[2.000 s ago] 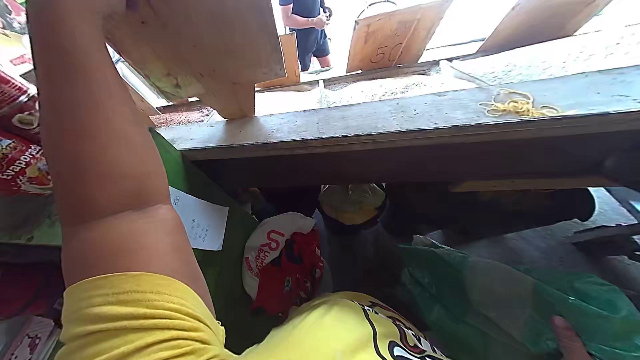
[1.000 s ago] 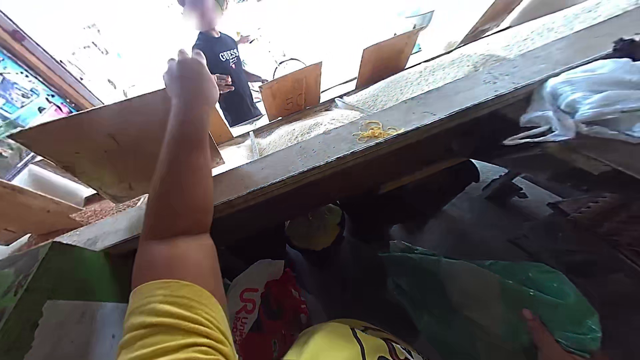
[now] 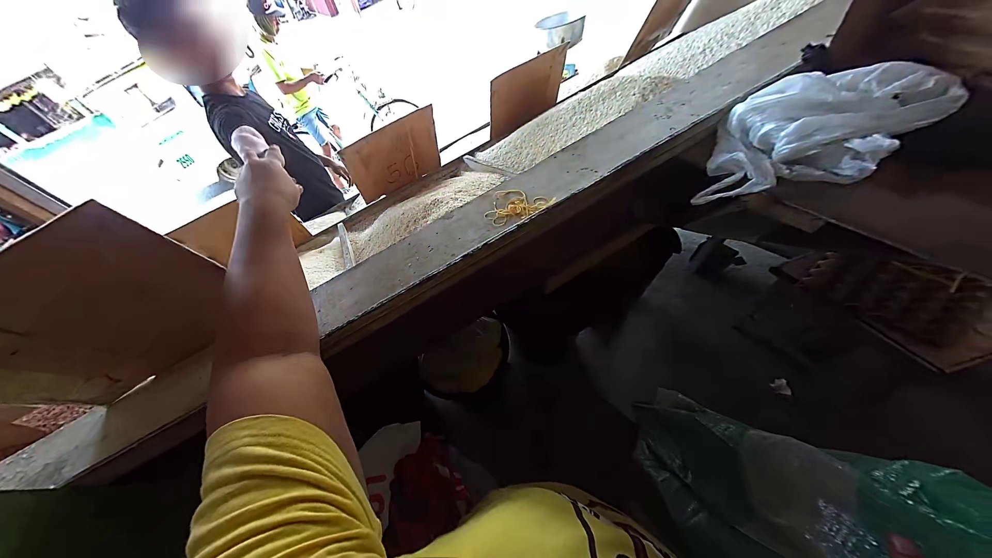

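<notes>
My left hand [image 3: 267, 180] reaches far out over the rice bins, its fingers curled, and meets the hand of a person in a black shirt [image 3: 271, 147] across the counter. Whether anything lies between the two hands cannot be seen. Of my right hand [image 3: 901, 545] only a fingertip shows at the bottom right edge, at a green plastic bag [image 3: 759, 480]; its grip is hidden. Yellow rubber bands [image 3: 518, 206] lie in a loose heap on the wooden ledge [image 3: 434, 260]. Beyond the ledge is rice [image 3: 442, 203], with upright wooden boards [image 3: 394, 153] behind it.
A white plastic bag [image 3: 829, 128] rests at the right end of the ledge. A large wooden panel [image 3: 108, 302] stands left of my arm. Below the ledge are a round container [image 3: 463, 356] and a red and white bag [image 3: 422, 484]. Another person in yellow [image 3: 283, 74] stands outside.
My left hand has gone from beside the wooden panel out to the other person's hand. That person has come closer to the counter. The view has tilted and turned.
</notes>
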